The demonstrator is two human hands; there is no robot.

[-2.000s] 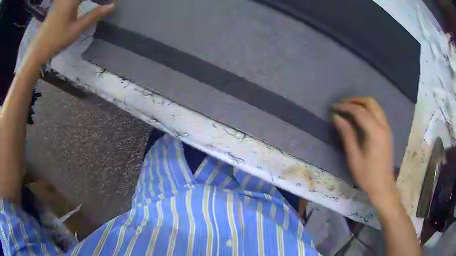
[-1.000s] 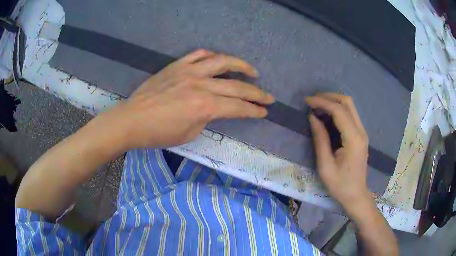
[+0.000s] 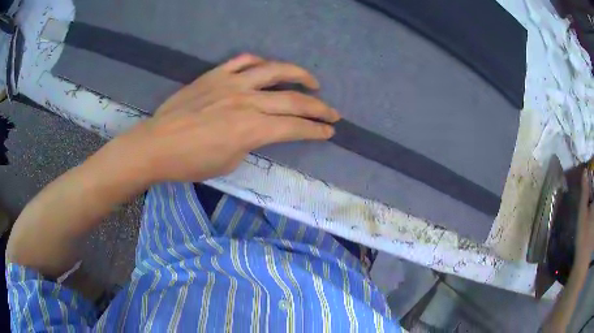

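A grey cloth panel (image 3: 391, 84) lies flat over the table. A narrow dark band (image 3: 417, 170) runs slantwise across it from upper left to lower right. A small pale end, perhaps of a strip, shows at the band's left end. My left hand (image 3: 241, 117) lies palm down across the band at its middle, fingers slightly spread, gripping nothing. My right hand (image 3: 586, 224) is at the right rim, partly cut off, beside the iron (image 3: 550, 211). Its fingers are mostly hidden, so its grip cannot be made out. The iron stands at the table's right end.
A wide near-black cloth (image 3: 472, 45) lies along the far side. Crumpled white cloth (image 3: 560, 78) is at the far right. The white, scorched table cover (image 3: 391, 224) shows along the near edge, with dark threads on it. Speckled floor shows at lower left.
My left hand came from the panel's left end to the band's middle and stayed there. My right hand left the band and moved right to the iron.
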